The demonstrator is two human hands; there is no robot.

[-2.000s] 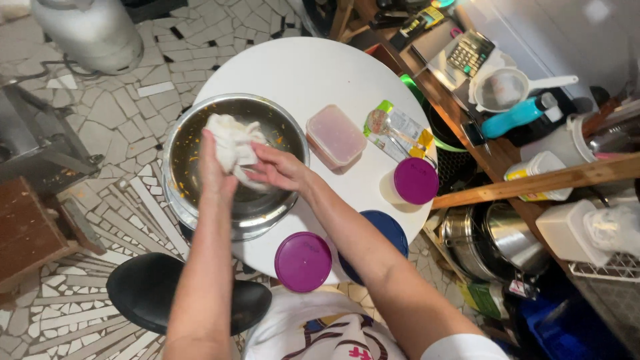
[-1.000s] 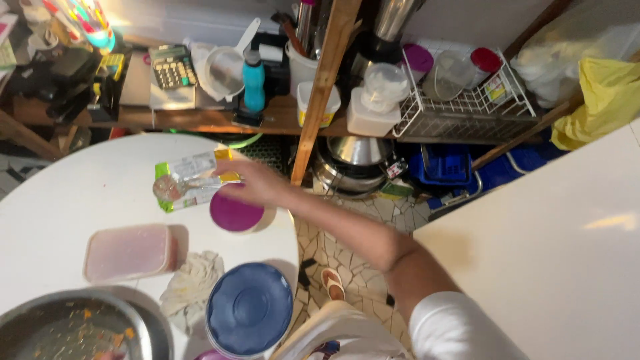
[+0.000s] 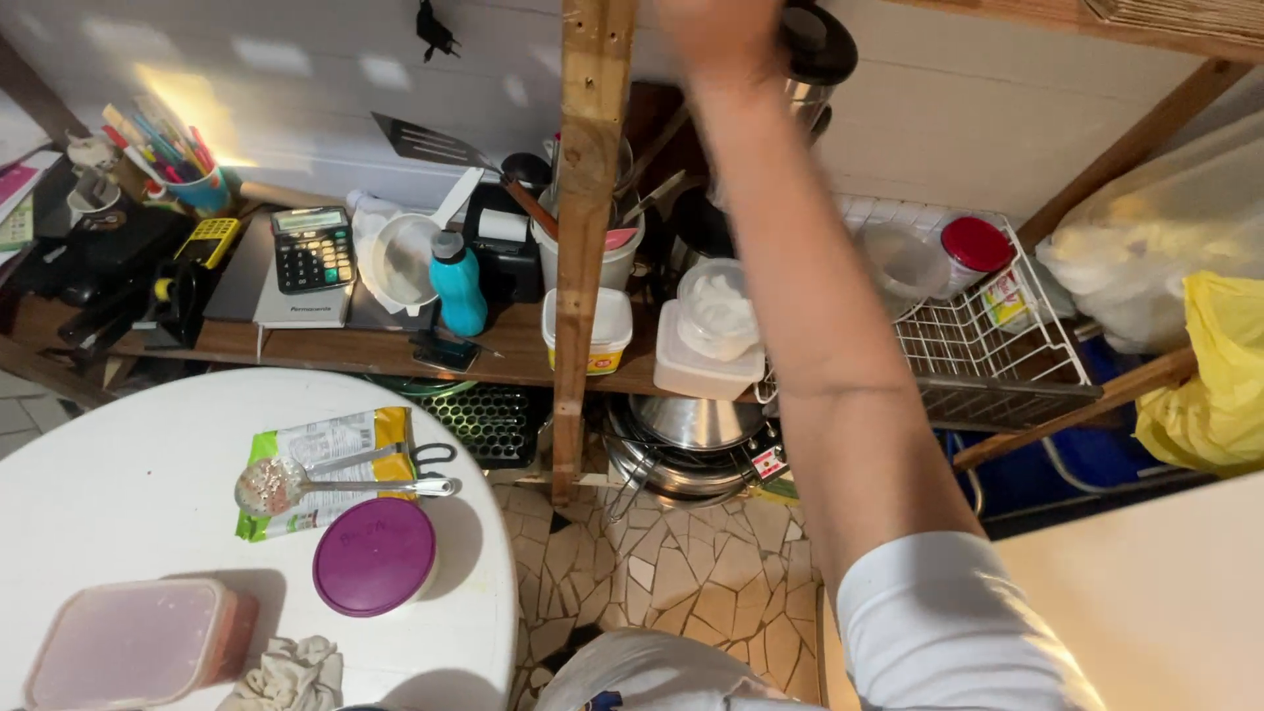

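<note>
My right arm stretches up over the shelf, and my right hand (image 3: 721,30) is blurred at the top edge, close to a wooden post (image 3: 585,197) and a dark-lidded metal container (image 3: 818,59); whether it holds anything is hidden. My left hand is out of the frame. On the round white table (image 3: 118,474) lie a packet (image 3: 326,434) with a metal spoon (image 3: 272,486) and scissors across it, a round tub with a purple lid (image 3: 375,556), a rectangular plastic container (image 3: 128,642) with pinkish contents and a crumpled cloth (image 3: 291,676).
The wooden shelf (image 3: 513,360) carries a calculator (image 3: 313,252), a strainer (image 3: 400,262), a turquoise bottle (image 3: 457,286), plastic tubs (image 3: 709,346) and a white wire basket (image 3: 987,336). Metal pans (image 3: 681,444) stand beneath it. A yellow bag (image 3: 1205,375) hangs at the right.
Two seconds ago both hands held the white cloth over the metal bowl; one second ago it lay on the table. My right hand has moved from near the packet up past the shelf. The view has swung right.
</note>
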